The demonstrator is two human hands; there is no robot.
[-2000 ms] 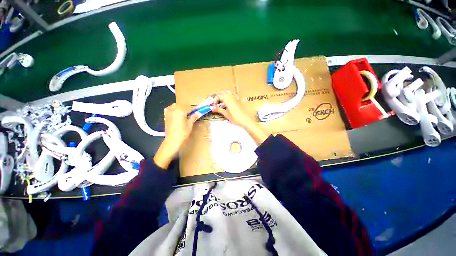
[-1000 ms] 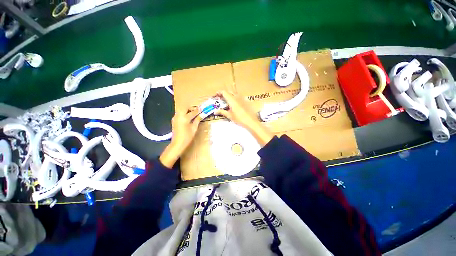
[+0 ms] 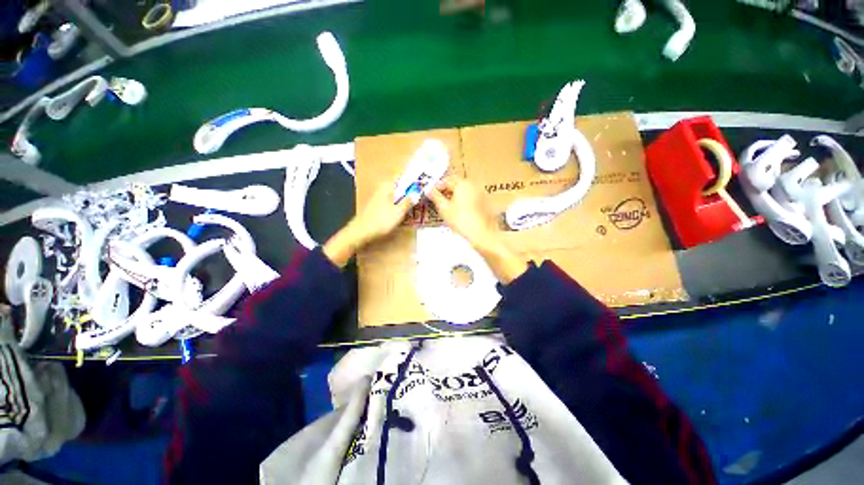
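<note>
A white glossy shell (image 3: 428, 161) with a small blue battery (image 3: 413, 190) at its near end is held above the cardboard mat (image 3: 384, 284). My left hand (image 3: 387, 210) grips the shell's near end from the left. My right hand (image 3: 457, 201) is at the same end from the right, its fingertips at the battery; its exact hold is small and blurred. The white tape roll (image 3: 441, 275) lies flat on the cardboard just below my hands. Another curved shell (image 3: 580, 175) with a blue piece and dark wires lies on the cardboard at right.
Tangled shells (image 3: 118, 275) and fine white scraps (image 3: 142, 204) lie at left. A red tape dispenser (image 3: 684, 185) stands right of the mat, with more shells (image 3: 805, 194) beyond it. The green conveyor (image 3: 426, 76) carries several white units. A blurred hand (image 3: 461, 5) shows at the top edge.
The shell in my hands has turned, so its rounded white end now points up and away. Conveyor units have shifted right, and another has appeared at top right. The roll remains on the mat.
</note>
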